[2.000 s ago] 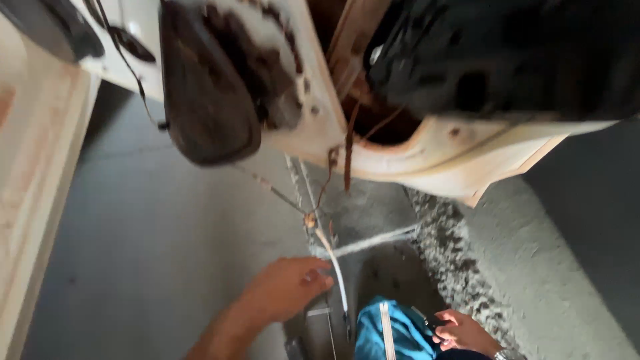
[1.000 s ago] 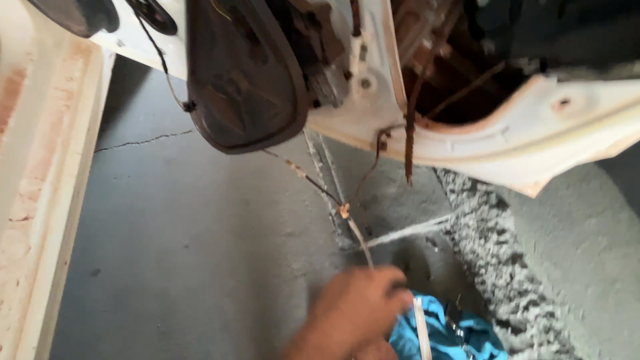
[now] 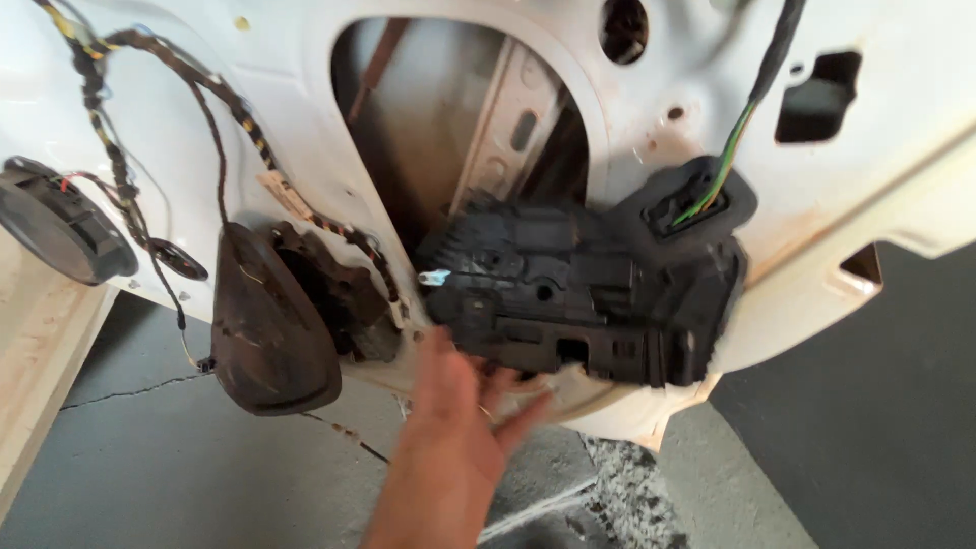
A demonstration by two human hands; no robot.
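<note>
My left hand (image 3: 465,412), blurred, reaches up from the bottom middle, its fingers apart. The fingertips are at the lower left edge of a black plastic mechanism housing (image 3: 549,282); whether they touch it is unclear. The housing lies against the bare inner side of a white car door (image 3: 648,130), over the lower part of a large opening. A small pale tab (image 3: 435,277) shows at its left end. Behind its upper right is a black connector piece (image 3: 686,202) with a green and orange wire. My right hand is not in view.
A dark teardrop-shaped cover (image 3: 274,328) and a taped wiring harness (image 3: 244,114) hang left of the opening. A round speaker (image 3: 65,221) is at the far left. Below are grey floor (image 3: 191,473) and a rough broken strip (image 3: 633,488).
The view has shifted up onto the door panel. My left hand, earlier beside a blue cloth and a thin cable, is now at the black housing. My right hand, seen two seconds ago, is out of view.
</note>
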